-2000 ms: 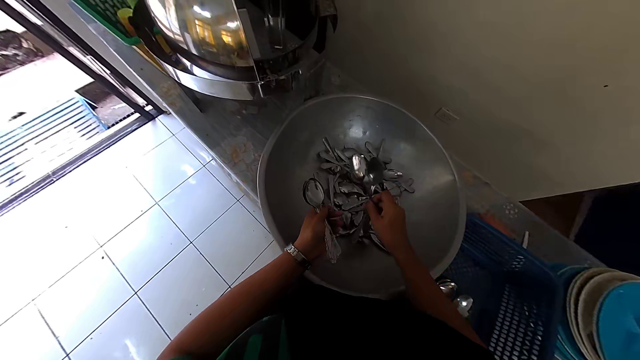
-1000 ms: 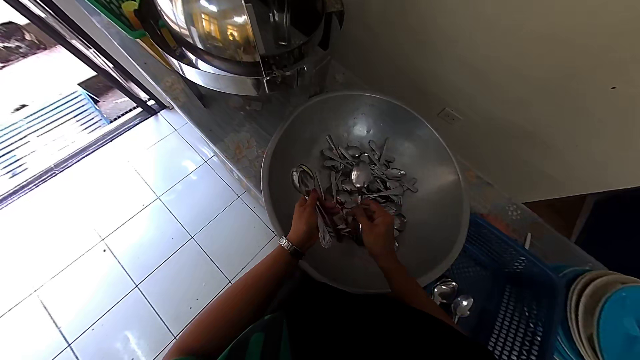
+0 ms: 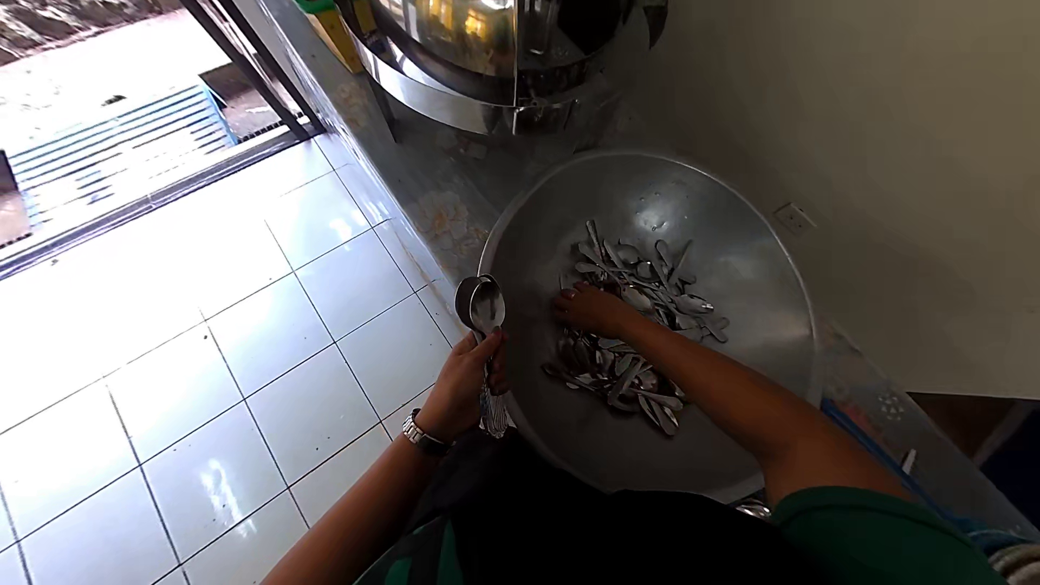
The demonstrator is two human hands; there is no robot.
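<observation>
A wide round metal basin holds a loose heap of metal spoons and other cutlery. My left hand, with a metal-band watch on the wrist, grips a bundle of metal spoons upright at the basin's left rim, bowls up and handles below the fist. Inside the basin my right hand reaches to the left part of the heap, fingers bent down at the cutlery. Whether it holds a piece cannot be told.
A large shiny metal vessel stands behind the basin on a counter with a floral cover. A wall with a socket rises at the right. Left of the counter lies a white tiled floor. Part of a blue plastic basket shows at lower right.
My left hand with its spoons has moved from over the heap to the basin's left rim. My right hand has moved to the heap's left part. The view has shifted.
</observation>
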